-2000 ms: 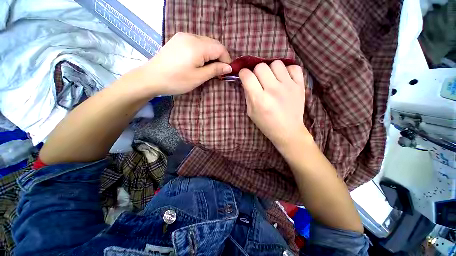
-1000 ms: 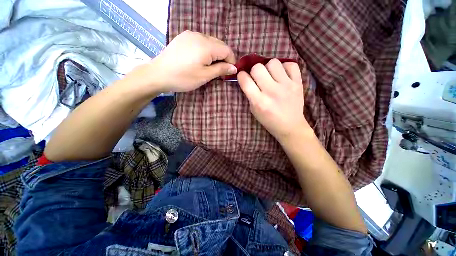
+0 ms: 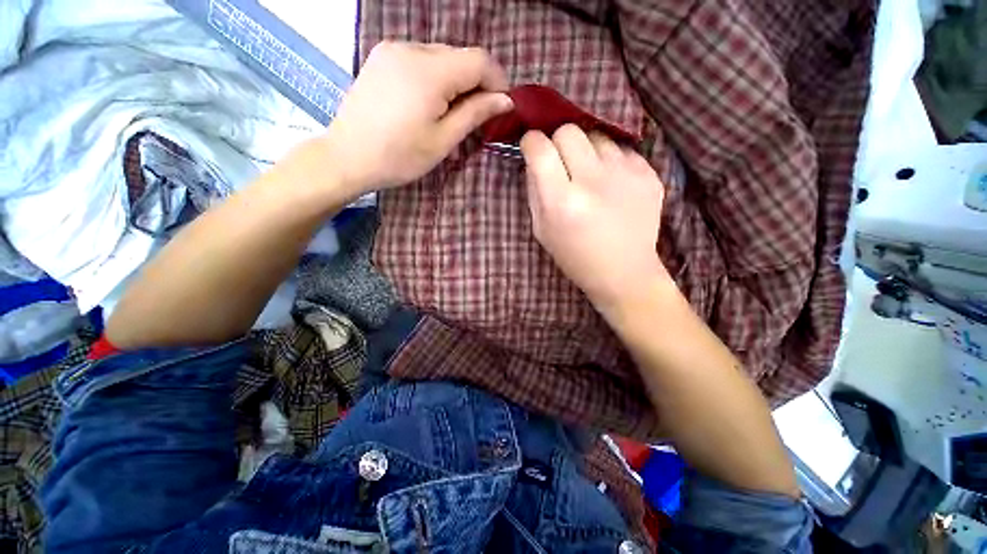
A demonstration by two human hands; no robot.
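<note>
A red-brown checked garment [image 3: 465, 254] lies spread in front of me and overhangs my lap. A plain dark red fabric piece [image 3: 547, 108] stands up from it between my hands. My left hand [image 3: 406, 114] pinches the left end of the red piece between thumb and finger. My right hand [image 3: 601, 206] is curled at the lower edge of the red piece, fingers bent on the fabric. A thin metal tip [image 3: 503, 148] shows between the hands, pointing left from my right fist; the rest of that tool is hidden.
White padded pieces [image 3: 65, 141] are heaped at the left. A ruler-marked table edge [image 3: 276, 60] runs at the upper left. Tan plaid garments [image 3: 308, 373] lie at the lower left. A white sewing machine [image 3: 920, 260] is at the right, with a dark object [image 3: 866, 422] below it.
My left hand has moved slightly up, lifting the left part of the red piece, so more of it shows. My right hand has stayed almost in place.
</note>
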